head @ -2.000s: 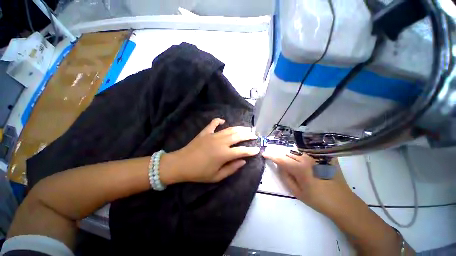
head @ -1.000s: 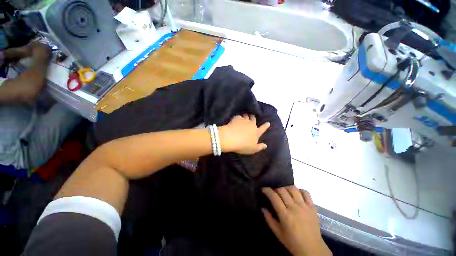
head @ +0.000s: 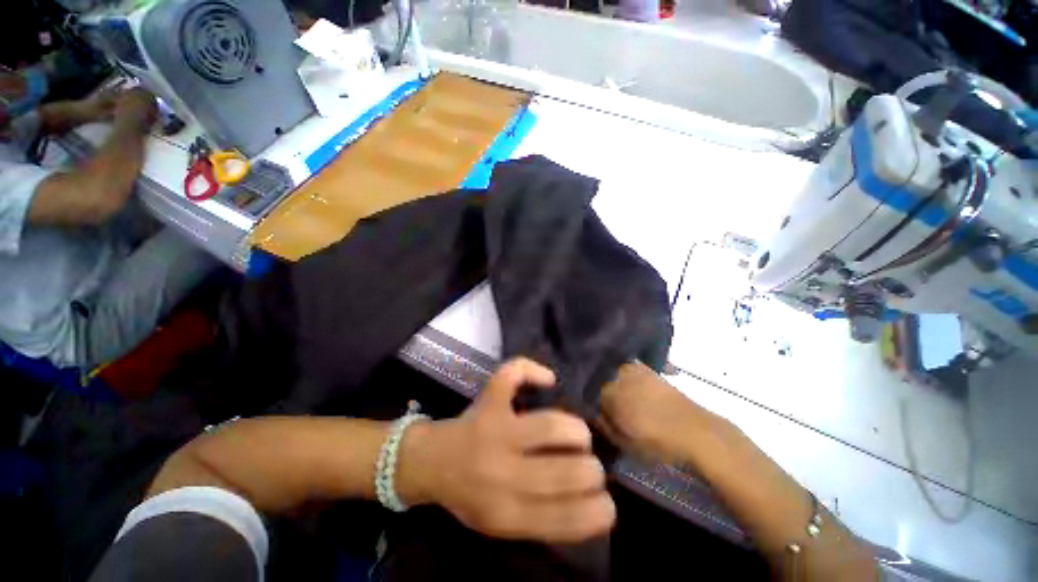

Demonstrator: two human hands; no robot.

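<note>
The dark garment piece [head: 558, 262] lies bunched on the white table, left of the sewing machine, and hangs over the front edge towards my lap. My left hand [head: 524, 460], with a pale bead bracelet on the wrist, is closed on the cloth in front of the table edge. My right hand [head: 649, 409] grips the cloth at the front edge, its fingertips hidden in the folds. The white and blue sewing machine [head: 899, 205] stands to the right; no cloth lies under its needle area.
A brown cardboard sheet [head: 398, 159] lies on blue backing at the left. Red and orange scissors [head: 216, 171] lie beyond it, near a grey machine housing [head: 228, 68]. A person [head: 68, 227] sits at the far left. A pale cable loop [head: 939, 455] lies at the right.
The cloth has come away from the needle area to the left and front. My left hand has moved from on top of the cloth to the front, now closed. My right hand now grips the cloth.
</note>
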